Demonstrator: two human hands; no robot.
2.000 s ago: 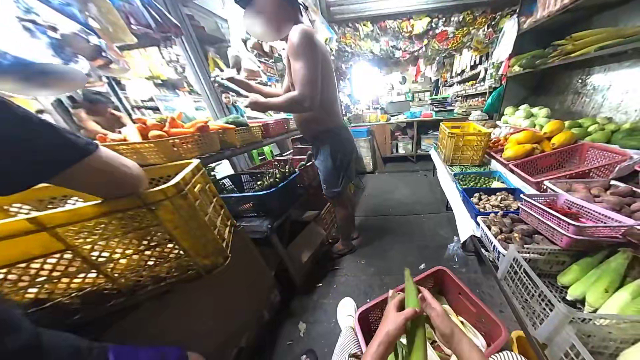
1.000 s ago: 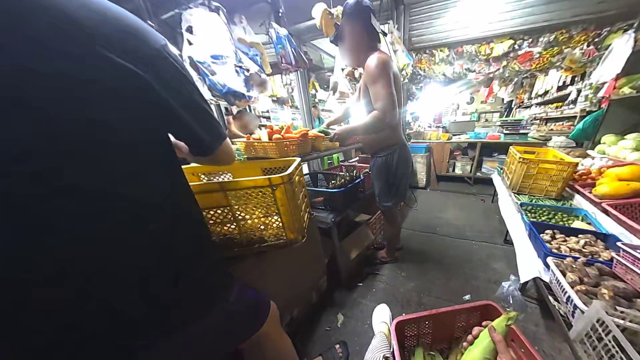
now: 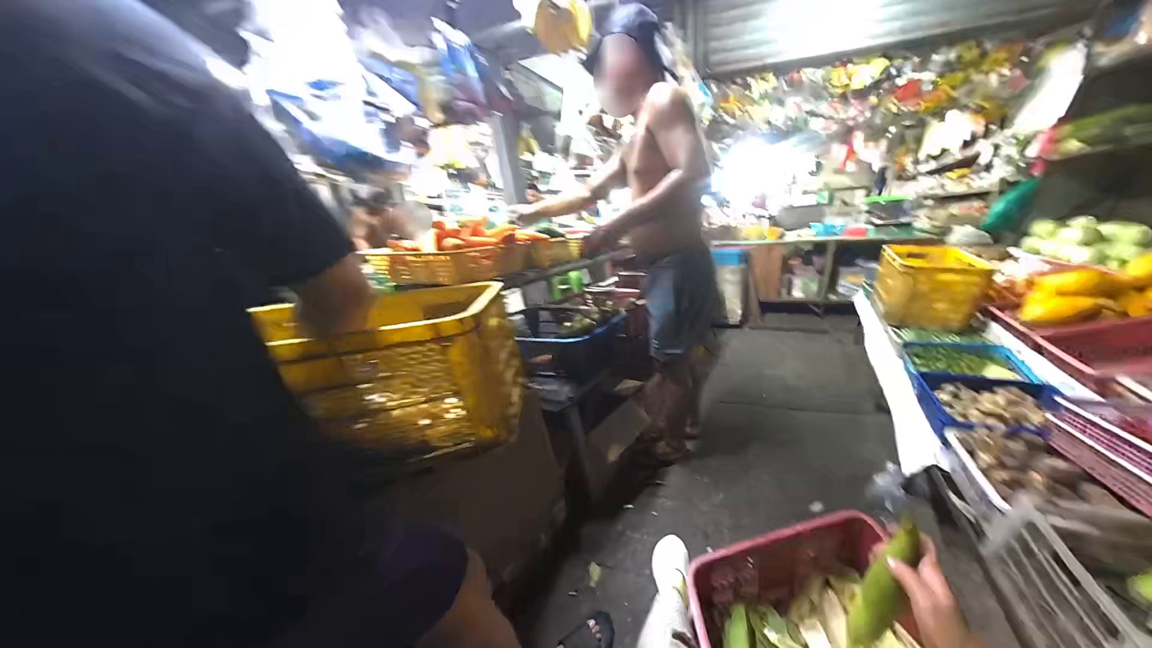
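Note:
An ear of corn in its green husk (image 3: pixel 882 589) stands tilted over a red plastic crate (image 3: pixel 778 547) at the bottom right. Fingers and thumb of my right hand (image 3: pixel 931 589) close round its right side. Loose husks (image 3: pixel 828 616) lie inside the crate beneath it. Of my left hand nothing can be made out; the blurred lower edge of the frame shows no part I can identify.
A person in a dark shirt (image 3: pixel 162 270) stands close on the left by a yellow crate (image 3: pixel 414 360). Another person in shorts (image 3: pixel 670 180) faces carrots (image 3: pixel 468 236). Vegetable trays (image 3: pixel 990 405) line the right, beside a white crate (image 3: pixel 1053 576).
Both hands were on the corn two seconds ago; now only my right hand shows on it. The person in the dark shirt fills more of the left side. The view has swung left.

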